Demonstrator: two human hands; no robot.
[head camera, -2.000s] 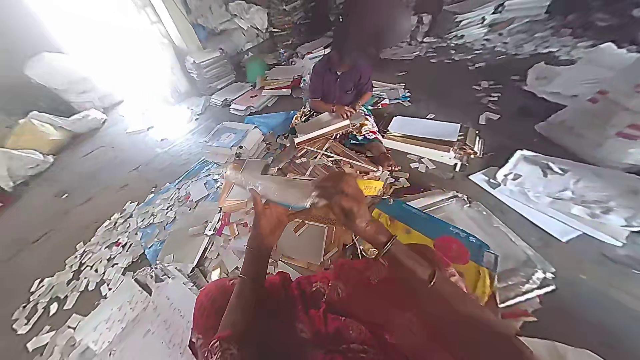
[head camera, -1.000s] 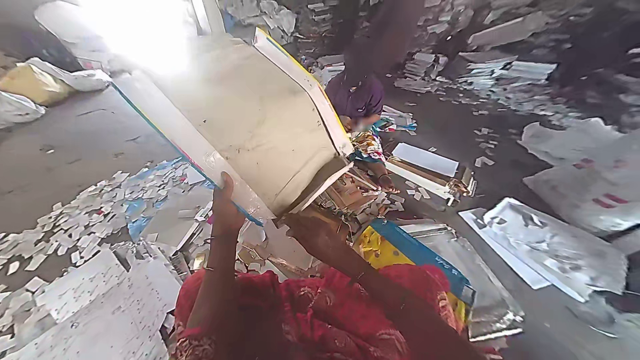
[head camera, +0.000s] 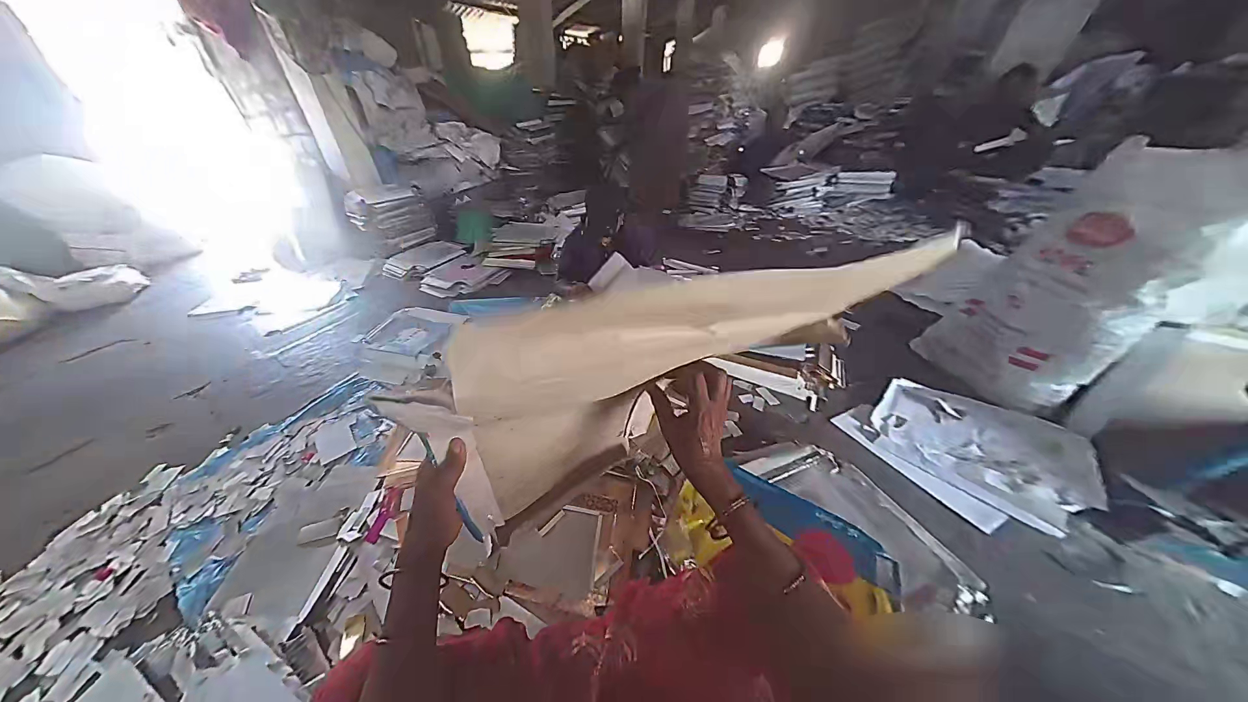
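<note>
A large creased sheet of tan paper or thin card (head camera: 585, 341) stretches across the middle of the view, its right end lifted to a point. My left hand (head camera: 439, 487) grips a white flap with a blue edge (head camera: 468, 468) at the sheet's lower left. At the underside of the sheet, right of centre, my right hand (head camera: 694, 414) has its fingers bent against it; whether they grip it cannot be told. Below lie loose board and paper scraps (head camera: 561, 551). The sheet hides part of the pile behind it.
Small paper pieces (head camera: 97, 575) cover the floor at left. A blue and yellow packet (head camera: 819, 526) lies right of my lap, beside clear plastic wrap (head camera: 858, 497). White sheets (head camera: 985, 458) and a big white sack (head camera: 1033, 292) are farther right. Another person (head camera: 604, 244) sits beyond the sheet.
A second ago the tan piece stood raised and spread at upper left; now it lies lower and stretches to the right. My right hand has moved right. The view has tilted up.
</note>
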